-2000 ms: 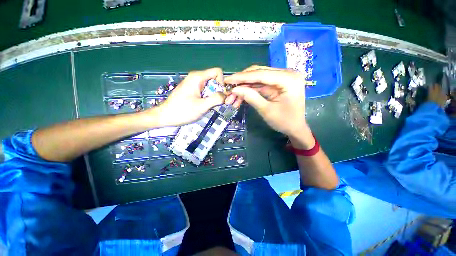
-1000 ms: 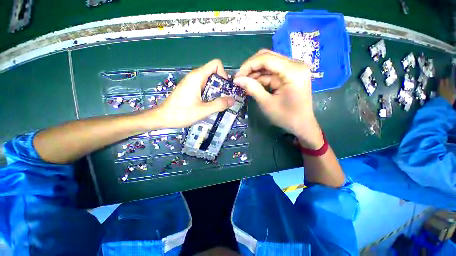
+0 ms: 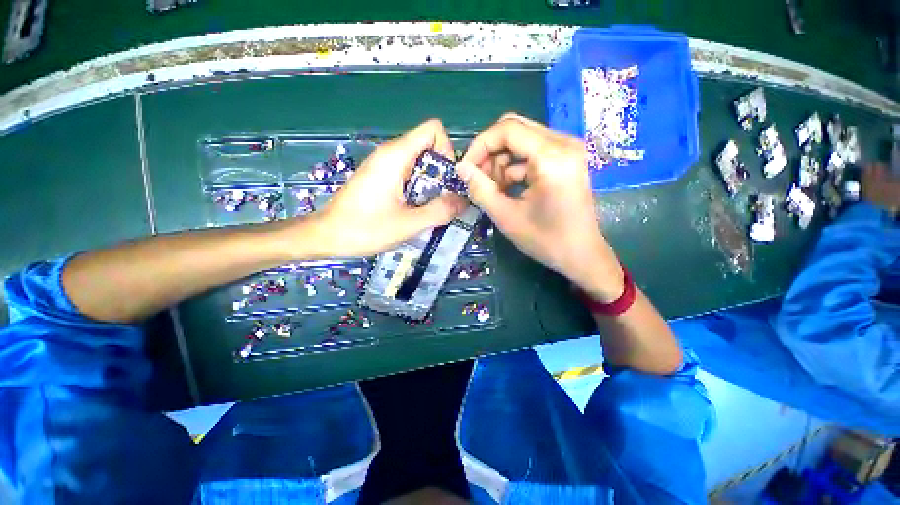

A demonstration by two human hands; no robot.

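A phone middle frame [image 3: 419, 268], silver-grey with a dark central strip, is held slanted over the clear compartment tray [image 3: 286, 347]. Its dark board end points up and away from me. My left hand [image 3: 380, 197] grips the frame near the board end, thumb across it. My right hand [image 3: 538, 192] has its thumb and fingertips pinched together at the top right corner of the board end. Whether a small part is between those fingertips cannot be made out. Small components [image 3: 264, 289] in dark, reddish and white bits lie in the tray cells, partly hidden by my hands.
A blue bin [image 3: 671, 123] with white and pink scraps stands right of the tray. Silver-white sub-assemblies [image 3: 771, 151] and crumpled clear film [image 3: 727, 237] lie further right. A neighbour's blue sleeve [image 3: 839, 286] is at the right edge. Beyond the pale rail [image 3: 247, 61] is the green conveyor with frames.
The white and blue bit at the board end two seconds ago is gone, and the dark board shows. My right fingers stay at the board's corner. Frames on the conveyor have shifted.
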